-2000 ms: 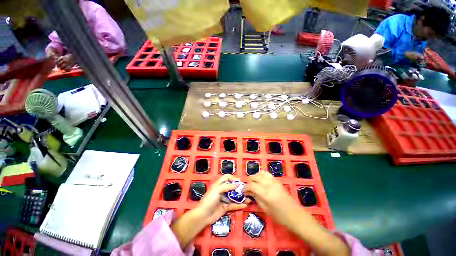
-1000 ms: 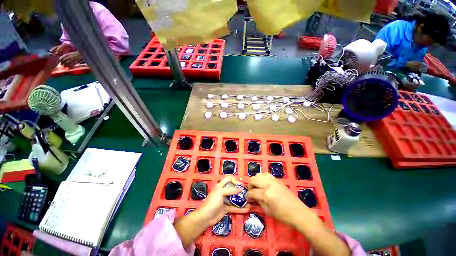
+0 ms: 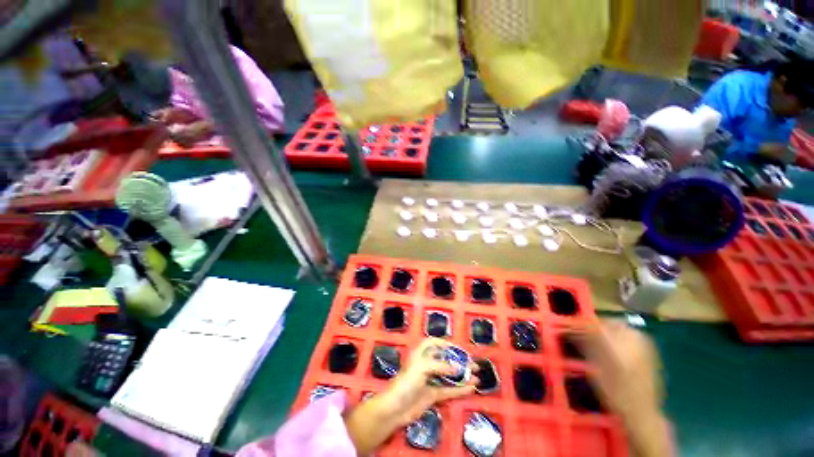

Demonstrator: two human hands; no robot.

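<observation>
My left hand holds a watch body between its fingers over the middle of the red tray. The unit has a silvery rim and a shiny, wrinkled surface. My right hand is blurred over the tray's right edge, apart from the left hand; whether it holds anything cannot be seen. Dark watch bodies sit in many of the tray's square pockets, and some in the lower rows look silvery and wrinkled.
Behind the tray lies a brown board with white discs and cables. A bottle, a purple fan and stacked red trays stand right. A metal post, notebook and calculator are left. Yellow sheets hang above. Two co-workers sit beyond.
My right hand has left the unit and moved right to the tray's edge. My left hand still holds the unit. The view has shifted, so the scene sits further right and lower.
</observation>
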